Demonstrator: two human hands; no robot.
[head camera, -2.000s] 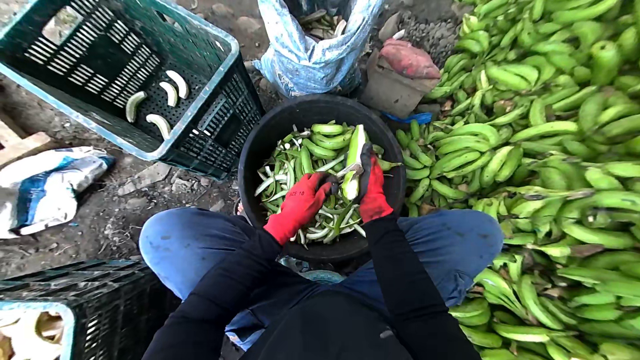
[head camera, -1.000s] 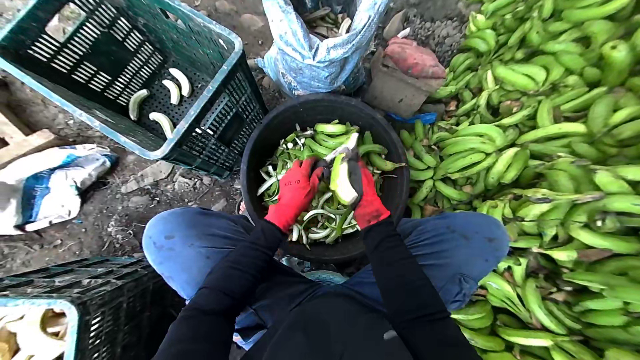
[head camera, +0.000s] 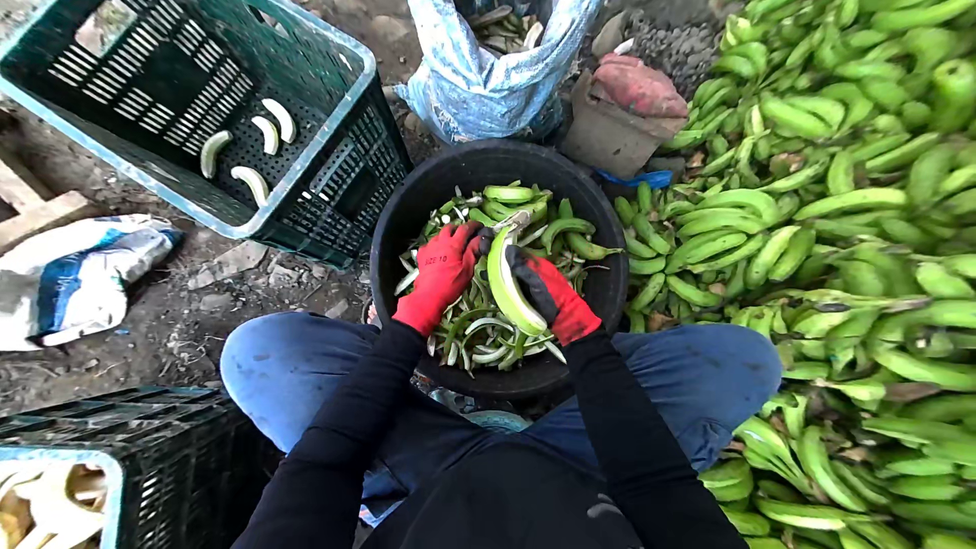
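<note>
Both my hands wear red gloves with dark fingers and work over a round black tub (head camera: 499, 156) between my knees. A partly peeled green plantain (head camera: 505, 286), pale flesh showing along it, is held upright in my right hand (head camera: 550, 293). My left hand (head camera: 446, 271) is at the plantain's upper left side, its fingertips near the stem end; whether it holds a small tool there is hidden. Beneath them, the tub holds green peel strips (head camera: 488, 335) and several whole green plantains (head camera: 509, 194) toward its far side.
A green plastic crate (head camera: 297, 194) with several peeled plantains (head camera: 252, 184) stands at upper left, another crate (head camera: 114, 488) of pale pieces at lower left. Beyond the tub is a blue-white woven sack (head camera: 488, 95). A large heap of green plantains (head camera: 823, 252) covers the right side.
The plantain in my right hand shows a more upright tilt than one second ago. My left hand remains close beside it over the tub.
</note>
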